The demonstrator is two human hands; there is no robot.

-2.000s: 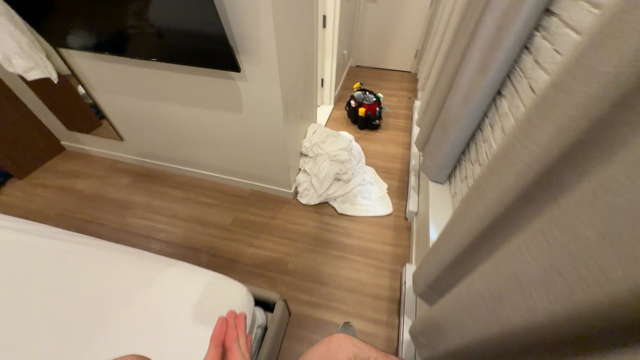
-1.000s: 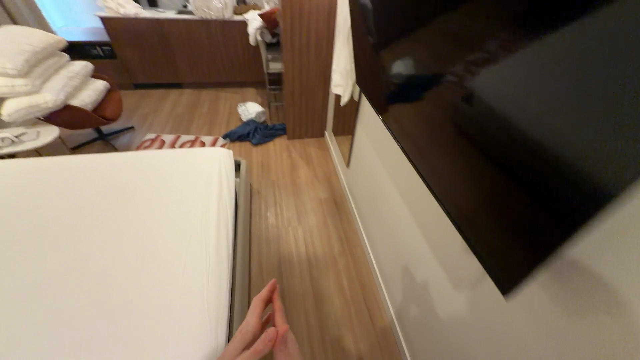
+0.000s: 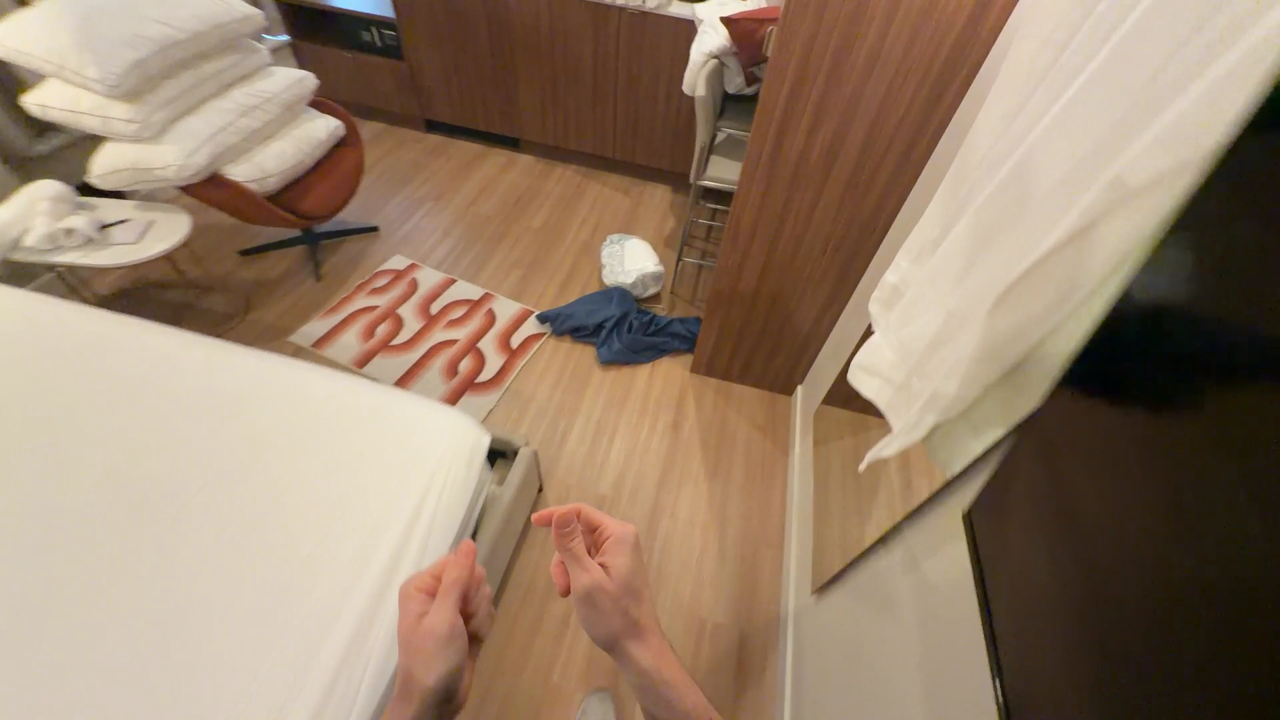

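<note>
My left hand hovers over the side edge of a bed covered by a white fitted sheet, its fingers curled in and nothing seen in them. To its right, above the wood floor, is my right hand, empty, with thumb and forefinger apart and the other fingers bent. Neither hand is plainly touching the bed. Beneath the sheet, the beige bed frame shows at the corner.
Ahead lie a red-and-white rug, a dark blue cloth and a white bundle. Pillows are stacked on an orange swivel chair. At right are a wood panel, hanging white cloth, a mirror and a television.
The view has swung toward the rug and pillow chair. My hands, close together one second ago, are now apart, with the fingers more bent.
</note>
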